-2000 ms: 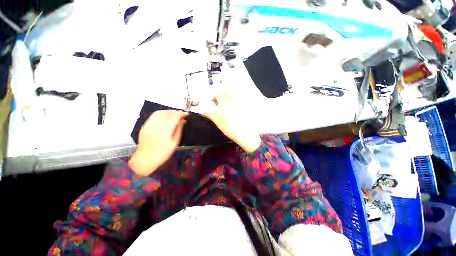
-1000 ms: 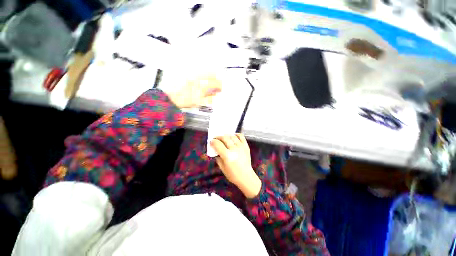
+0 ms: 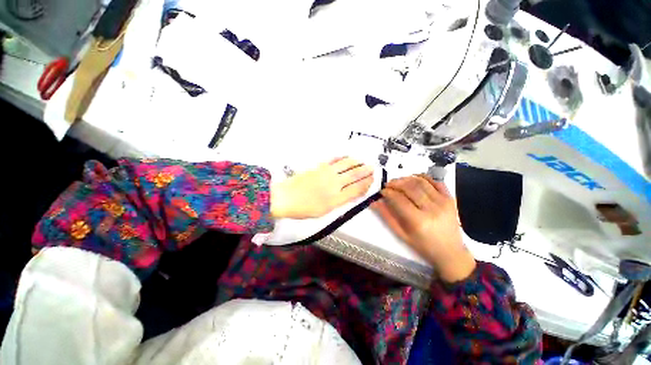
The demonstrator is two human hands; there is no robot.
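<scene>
A white fabric piece with a curved black edge (image 3: 341,219) lies on the white table and reaches over its front edge, its far end near the needle. My left hand (image 3: 325,189) lies flat on the white piece and holds it down, fingers pointing toward the needle. My right hand (image 3: 422,217) holds the black edge with its fingertips, just in front of the presser foot (image 3: 400,145). The fingers hide part of the piece and the exact grip. The sewing machine head (image 3: 564,171) is beyond my right hand.
A rounded black piece (image 3: 490,203) lies right of the needle, with thread snips (image 3: 571,275) farther right. A short dark label (image 3: 223,126) and several dark scraps lie left and behind. Red-handled scissors (image 3: 53,77) and a tan card (image 3: 91,82) are at far left.
The white piece moved from hanging over the table edge to lying under both hands near the needle. My right hand moved up onto the table. The view has shifted and turned.
</scene>
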